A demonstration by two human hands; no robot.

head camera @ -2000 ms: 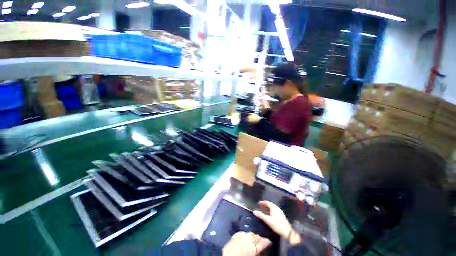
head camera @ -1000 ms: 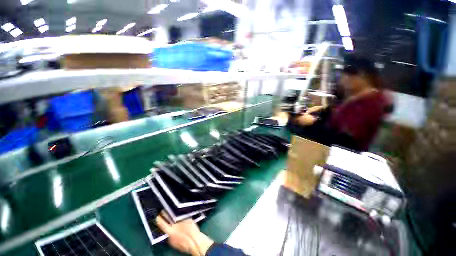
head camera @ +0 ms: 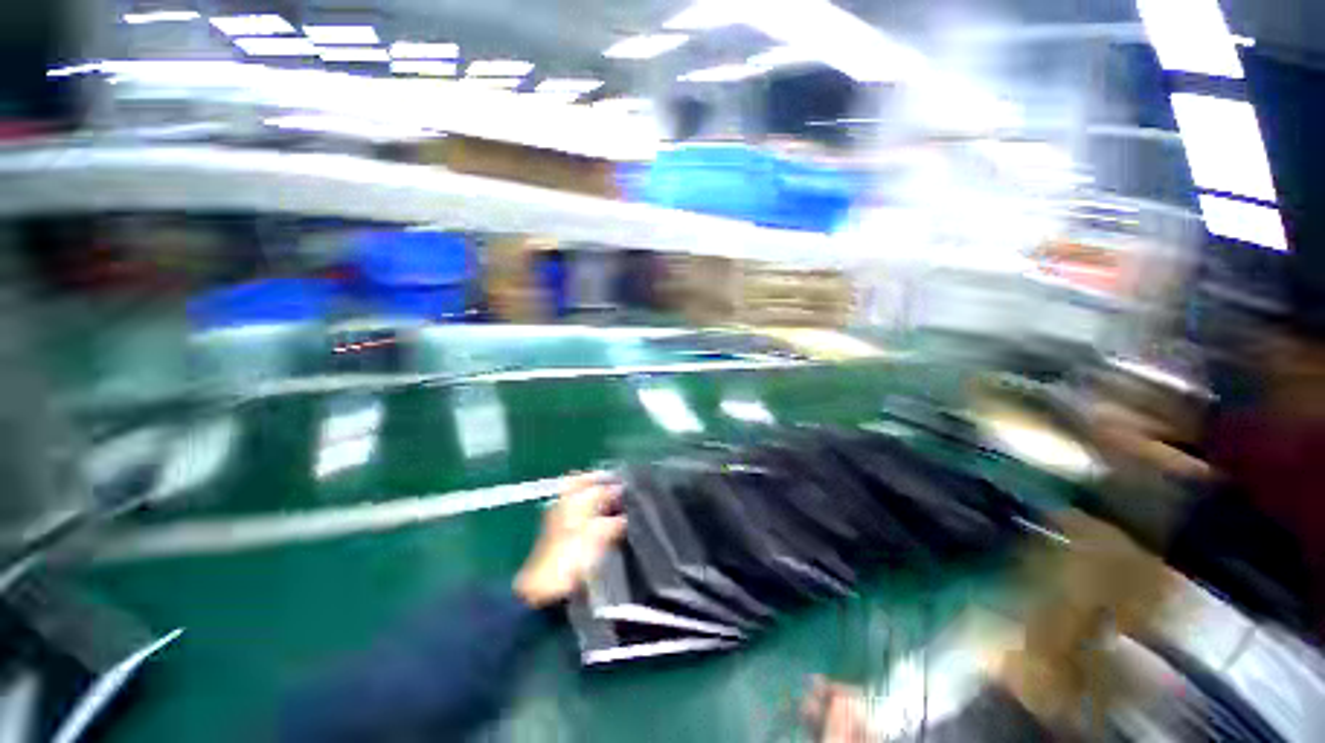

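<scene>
A row of overlapping, leaning solar panels [head camera: 814, 508], dark with pale edges, lies on the green conveyor belt [head camera: 422, 581]. My left hand [head camera: 576, 537] is at the row's near left end, its fingers closed over the upper corner of the end panel [head camera: 661, 636]. My right hand [head camera: 836, 711] is blurred and cut off by the bottom edge, right of the row's near end; its fingers are unclear. The whole view is smeared by motion.
Brown cardboard [head camera: 1083, 595] stands at the right beside the test table. Another person's dark red clothing [head camera: 1279, 450] shows at the right edge. Blue bins [head camera: 741, 186] are on the shelf above. A dark, pale-edged object [head camera: 109, 682] lies at the lower left.
The view has swung left, so the row and cardboard sit further right. The bench meter is largely out of view. My left hand is now at the row's end; my right hand shows at the bottom.
</scene>
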